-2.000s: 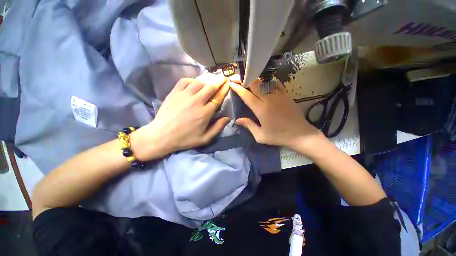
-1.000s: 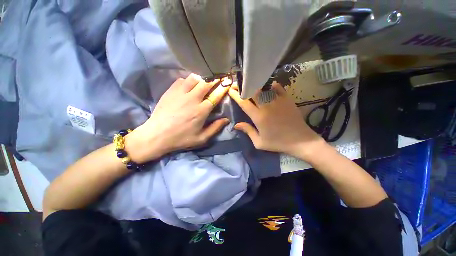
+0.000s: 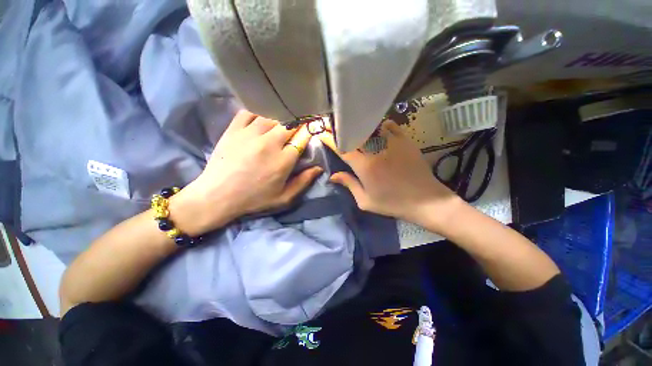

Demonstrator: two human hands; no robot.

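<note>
The blue-grey lining (image 3: 286, 264) of a garment lies bunched below my hands and spreads left, with a white care label (image 3: 108, 179). A dark edge strip (image 3: 318, 208) crosses it. My left hand (image 3: 250, 168) lies on the garment, its fingertips at the lit presser foot (image 3: 317, 126). My right hand (image 3: 393, 175) is on the right side of the same seam, fingertips beside the foot. Both hands press the cloth; the sewing machine head (image 3: 372, 57) hides the needle and some fingertips.
Black-handled scissors (image 3: 466, 168) lie on the machine bed right of my right hand. The ridged tension knob (image 3: 470, 114) juts out above them. A printed ruler (image 3: 422, 232) runs along the front table edge. A blue plastic basket (image 3: 583, 264) stands at the right.
The machine head looks larger and has shifted left and down in view as the camera moved. My hands stay beside the presser foot, on the cloth.
</note>
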